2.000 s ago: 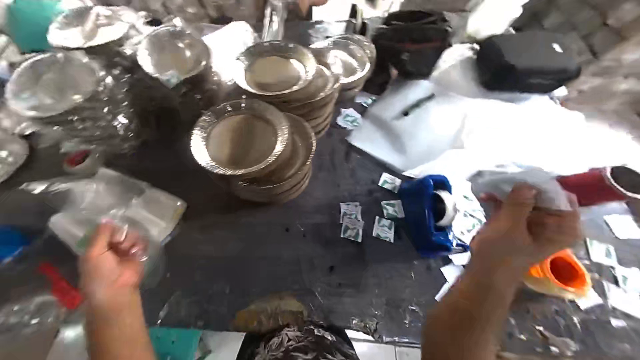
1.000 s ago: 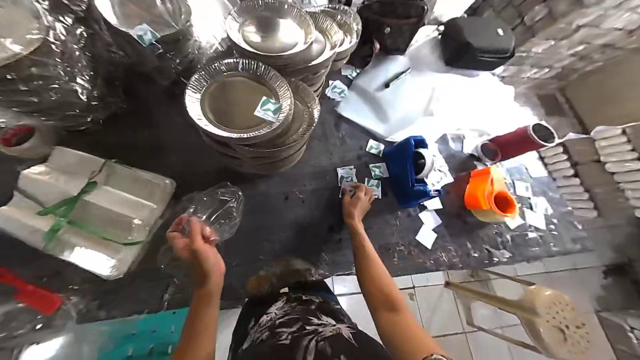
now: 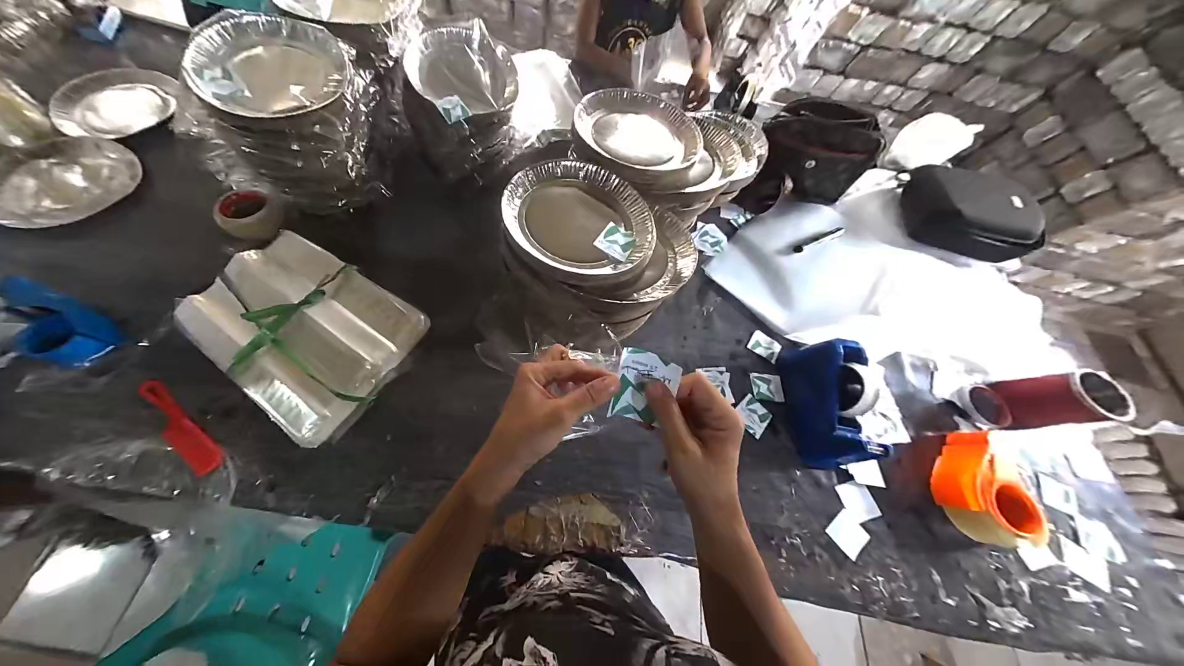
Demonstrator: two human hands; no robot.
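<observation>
Near the table's front edge, my right hand (image 3: 698, 430) pinches a small green and white printed label (image 3: 638, 375) between thumb and fingers. Just left of it, my left hand (image 3: 555, 398) holds crumpled clear plastic film (image 3: 592, 347), its fingertips close to the label's left edge. Beyond my hands stands a stack of round foil trays (image 3: 573, 222) with a similar label (image 3: 615, 241) on the top one. More such labels (image 3: 766, 387) lie right of my right hand, beside a blue tape dispenser (image 3: 823, 402).
At left lie a bundle of clear plastic bags (image 3: 305, 333) tied with green ribbon, a red-handled tool (image 3: 180, 430) and a tape roll (image 3: 248, 215). Wrapped tray stacks (image 3: 268, 139) stand behind. An orange tape dispenser (image 3: 990, 490) is at right. Another person (image 3: 643, 42) is across the table.
My right hand has moved from the labels on the table to my left hand, and now holds a label. The view has swung left.
</observation>
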